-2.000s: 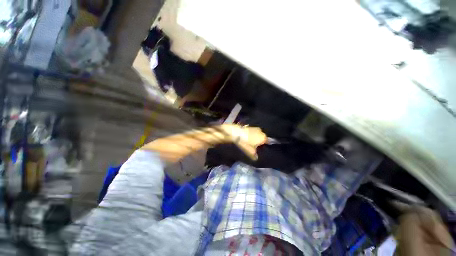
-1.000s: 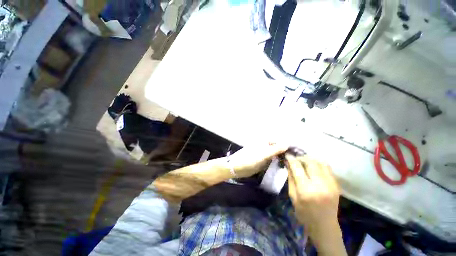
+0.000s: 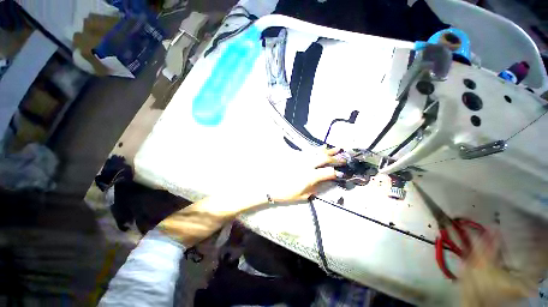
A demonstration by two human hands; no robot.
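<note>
My left hand (image 3: 303,180) lies on the white sewing-machine table, its fingertips on dark material at the presser foot (image 3: 360,171). A narrow black strip (image 3: 318,234) trails from under this hand to the table's front edge. My right hand (image 3: 496,285) is blurred at the lower right, against the red handles of the scissors (image 3: 444,255); its grip cannot be made out. The scissors' blades point toward the needle area. A black fabric piece (image 3: 303,84) lies behind the foot, beside a curved silvery strip (image 3: 276,66).
The machine head (image 3: 474,138) stands at the right, with a blue thread cone (image 3: 450,43) behind it. Dark cloth (image 3: 135,204) lies on the side board at left. A glaring blue patch (image 3: 225,78) shows on the tabletop. Cardboard (image 3: 180,45) is beyond the table.
My left hand has moved from the table's front edge to the presser foot. My right hand has left it and moved right to the scissors. The view has shifted to show more of the machine.
</note>
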